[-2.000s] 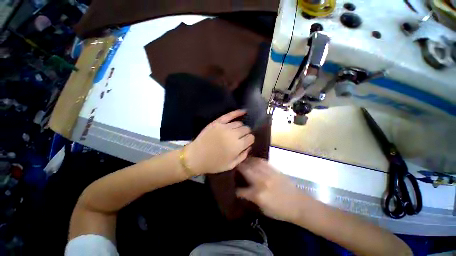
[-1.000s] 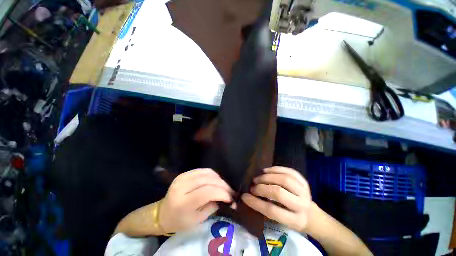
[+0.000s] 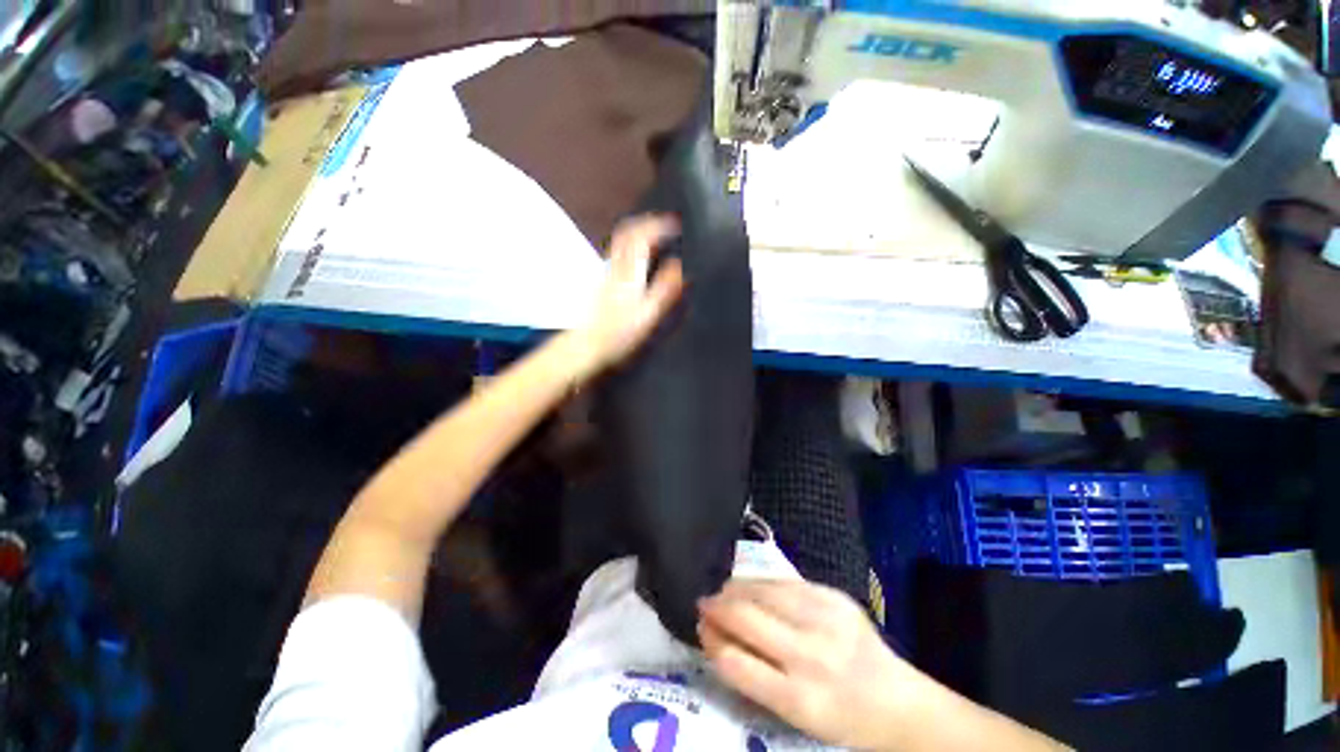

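A long black fabric piece (image 3: 683, 397) runs from the sewing machine's needle area down over the table edge to my lap. A brown fabric piece (image 3: 581, 125) lies on the table left of the needle, partly under the black one. My left hand (image 3: 642, 287) lies on the black piece's left edge near the table's front; whether its fingers grip is unclear. My right hand (image 3: 786, 654) holds the lower end of the black piece at my lap. The presser foot (image 3: 735, 162) is small and hard to make out.
Black shears (image 3: 1014, 272) lie on the table right of the needle, with small yellow and dark snips (image 3: 1124, 272) beside them. The white sewing machine (image 3: 941, 88) stands at the back. A blue crate (image 3: 1088, 522) with black pieces is below right. Brown cloth (image 3: 1301, 294) hangs far right.
My left hand has left the lower end at my lap and moved up along the cloth to the table. My right hand stays low at the black piece's end. The view has shifted.
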